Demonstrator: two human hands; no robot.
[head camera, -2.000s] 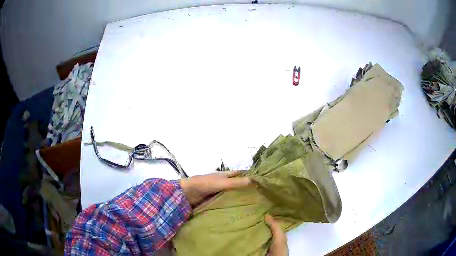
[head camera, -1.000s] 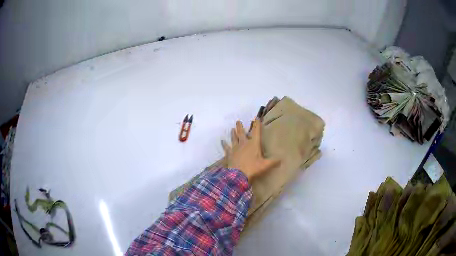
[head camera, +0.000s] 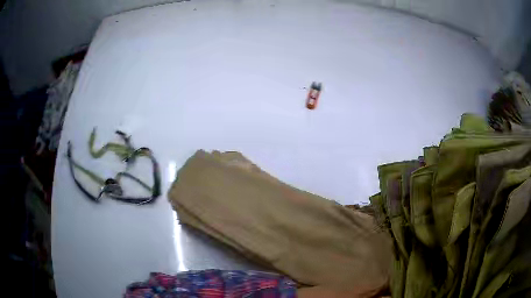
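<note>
A stack of taupe cut pieces (head camera: 273, 218) lies slantwise across the front middle of the table. My left forearm in a plaid sleeve (head camera: 215, 285) comes in at the bottom edge. Only a strip of my left hand (head camera: 332, 292) shows, against the stack's lower edge; its fingers are hidden or cut off, so its grip cannot be told. An olive-green sleeve bundle (head camera: 445, 215), fanned out in pleats, fills the right side and overlaps the stack's right end. My right hand is not in view.
Red-handled thread snips (head camera: 313, 96) lie on the white table (head camera: 221, 75). Dark and green fabric tie strips (head camera: 137, 198) lie looped at the left. Another fanned bundle (head camera: 505, 107) is at the far right edge. Pale scrap strips (head camera: 55, 110) are beyond the table's left edge.
The taupe stack is turned, its free end now pointing left. My left hand has gone from on top of it to its lower edge. The olive bundle has come further into view. The view has shifted.
</note>
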